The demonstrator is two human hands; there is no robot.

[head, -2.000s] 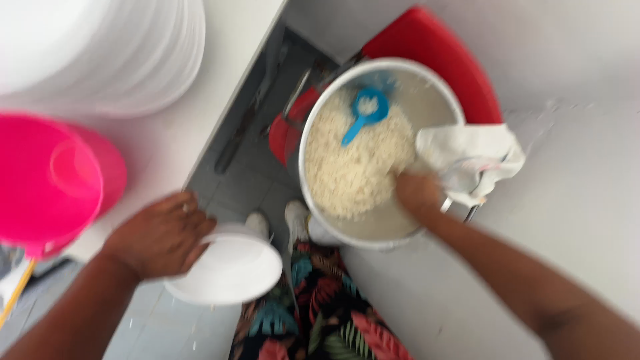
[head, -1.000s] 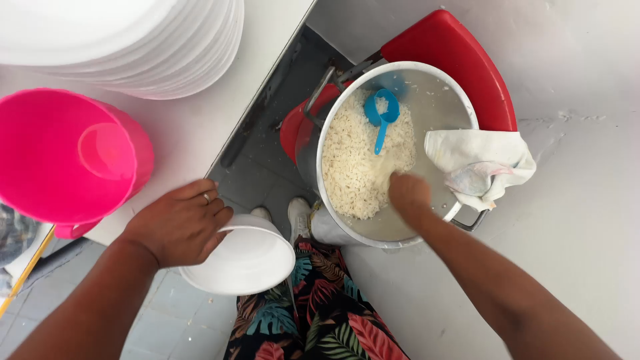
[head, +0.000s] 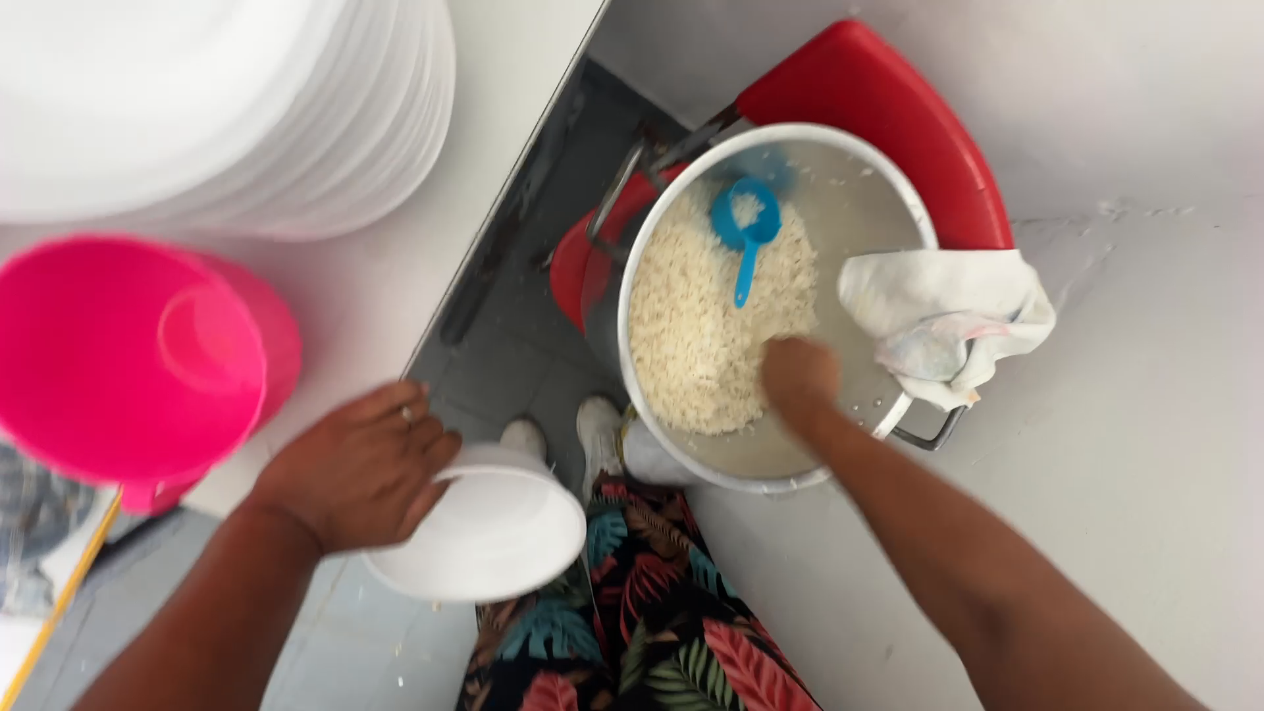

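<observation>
My left hand (head: 360, 469) grips the rim of a white bowl (head: 494, 538), tilted and seemingly without contents, beside the table edge. Right of it, a large metal pot (head: 632, 326) holds cooked white rice (head: 691, 336), heaped toward its left side. Inside the pot, my right hand (head: 800, 380) is at the right edge of the rice, fingers curled and pointing down; whether it holds something is hidden. A blue plastic scoop (head: 748, 222) with some rice in it lies on the heap. Over the pot's right rim hangs a white cloth (head: 948, 306).
The pot rests on a red chair (head: 889, 99) against the pale wall (head: 1136, 118). On the white table (head: 395, 267) at left stand a pink plastic container (head: 99, 355) and a stack of white lids or plates (head: 385, 118). A metal pot handle (head: 933, 434) sticks out below the cloth.
My right hand stays low in the pot by the rice, and my left hand keeps the bowl. The bowl's opening shows a little differently. The scoop lies in the same place on the rice.
</observation>
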